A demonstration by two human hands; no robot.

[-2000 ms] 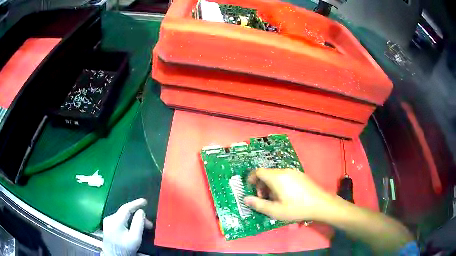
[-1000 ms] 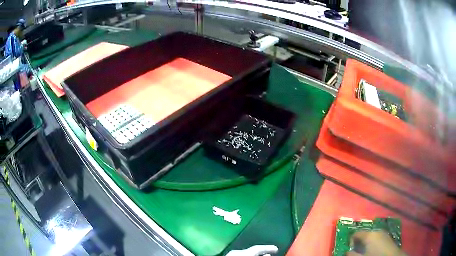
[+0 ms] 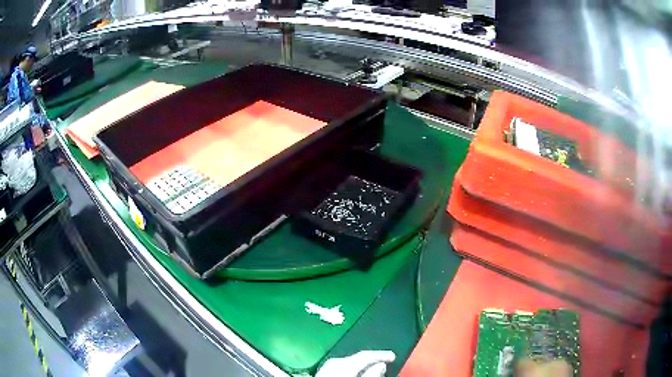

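Note:
The green circuit board (image 3: 549, 335) lies underside up on the red mat (image 3: 435, 346) at the lower right, cut off by the bottom edge. A whitish strip (image 3: 505, 361) shows on it. My right hand (image 3: 544, 368) is at the bottom edge over the board, mostly cut off and blurred; what its fingers do is hidden. My left hand (image 3: 359, 364), in a white glove, is at the bottom edge left of the mat, mostly cut off.
Stacked red foam trays (image 3: 545, 213) stand behind the board, a board in the top one. A black screw tray (image 3: 324, 237) sits beside the large black tote (image 3: 243, 210). A white scrap (image 3: 325, 313) lies on the green surface. A person (image 3: 22, 74) is far left.
The view has swung left, bringing in the tote and sending the board and both hands to the bottom edge. Since the last earlier frame, the scene has shifted slightly.

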